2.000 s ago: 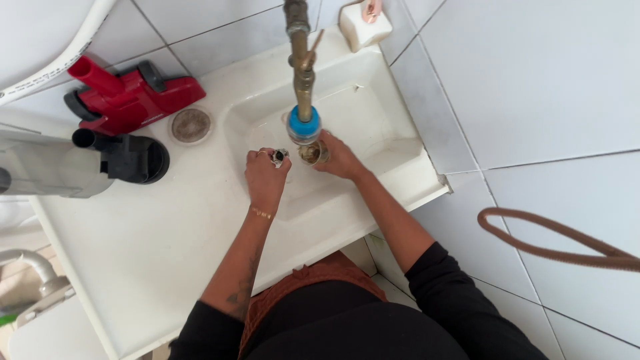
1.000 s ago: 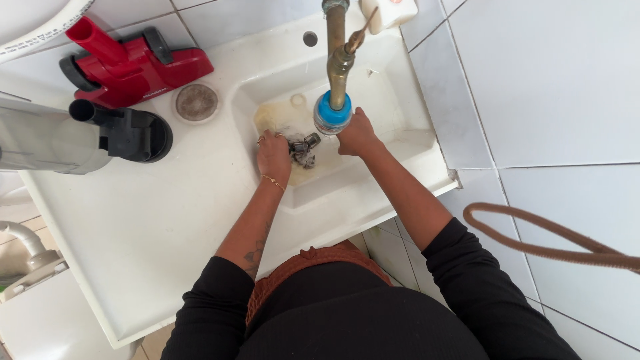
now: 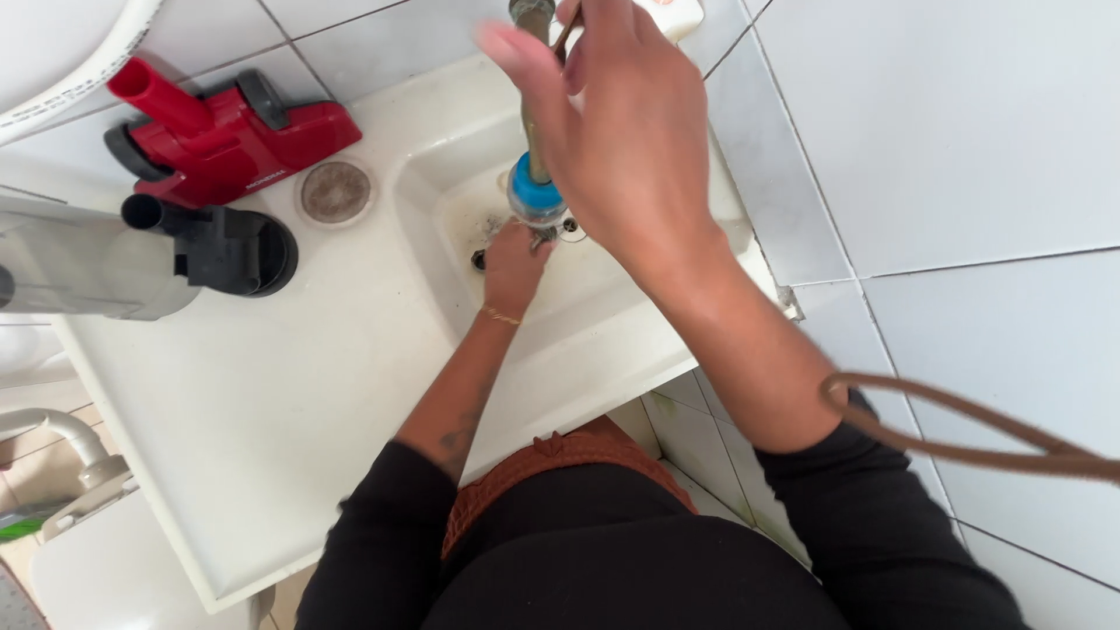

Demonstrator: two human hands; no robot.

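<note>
My left hand [image 3: 514, 262] is down in the white sink basin [image 3: 595, 324], its fingers around a small dark part [image 3: 542, 236] under the tap's mouth; most of that part is hidden. My right hand [image 3: 634, 114] is raised at the metal tap [image 3: 535, 131], thumb spread, fingers by the tap's handle [image 3: 569, 31]; whether they grip it is hidden. The tap ends in a blue and clear nozzle [image 3: 535, 188]. Beside it the drain [image 3: 570, 226] shows in the basin floor, with dark debris around my left hand.
On the left counter stand a red vacuum floor head [image 3: 236, 131], a round brownish filter [image 3: 335, 192], and a clear canister [image 3: 96, 254] with a black fitting [image 3: 236, 249]. A white bar [image 3: 678, 17] sits behind the tap. A brown cord loop [image 3: 954, 429] hangs at right.
My right hand has risen from the basin beside the nozzle to the tap's handle. My left hand remains low in the basin, now nearer the nozzle.
</note>
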